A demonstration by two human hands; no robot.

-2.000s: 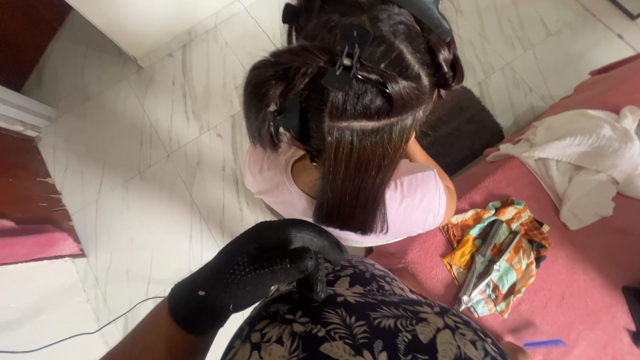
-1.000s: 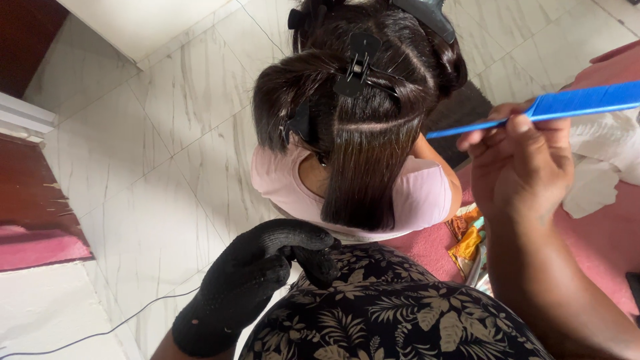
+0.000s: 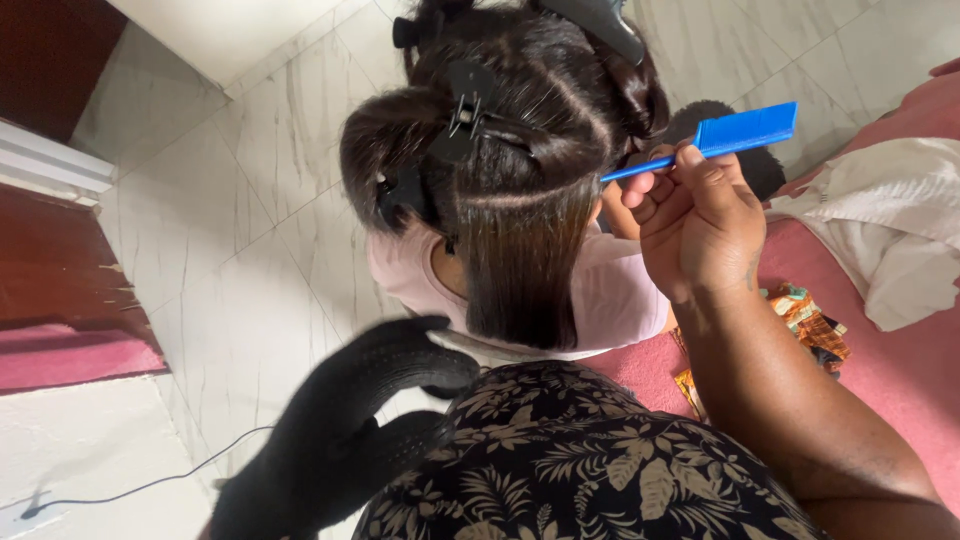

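Observation:
My right hand (image 3: 701, 217) grips a blue rat-tail comb (image 3: 750, 129), its teeth part pointing right and its thin tail reaching the right side of a seated person's dark hair (image 3: 525, 277). A straight section of hair hangs down the back, below a horizontal parting. Above it a black claw clip (image 3: 466, 112) holds hair up; another black clip (image 3: 405, 196) sits at the left, and a larger one (image 3: 604, 26) at the top right. My left hand (image 3: 352, 420), in a black knit glove, is held low at the left with fingers apart and nothing in it.
The person wears a pink top (image 3: 615, 289). To the right, a pink towel-like cover (image 3: 847, 352) bears a white cloth (image 3: 885, 217) and a patterned cloth (image 3: 806, 322). A thin cable (image 3: 157, 480) runs at the lower left. Marble-look floor tiles (image 3: 225, 225) lie at the left.
My right hand, holding the comb, has come into view and moved to the hair's right side. The fingers of my gloved left hand have spread apart.

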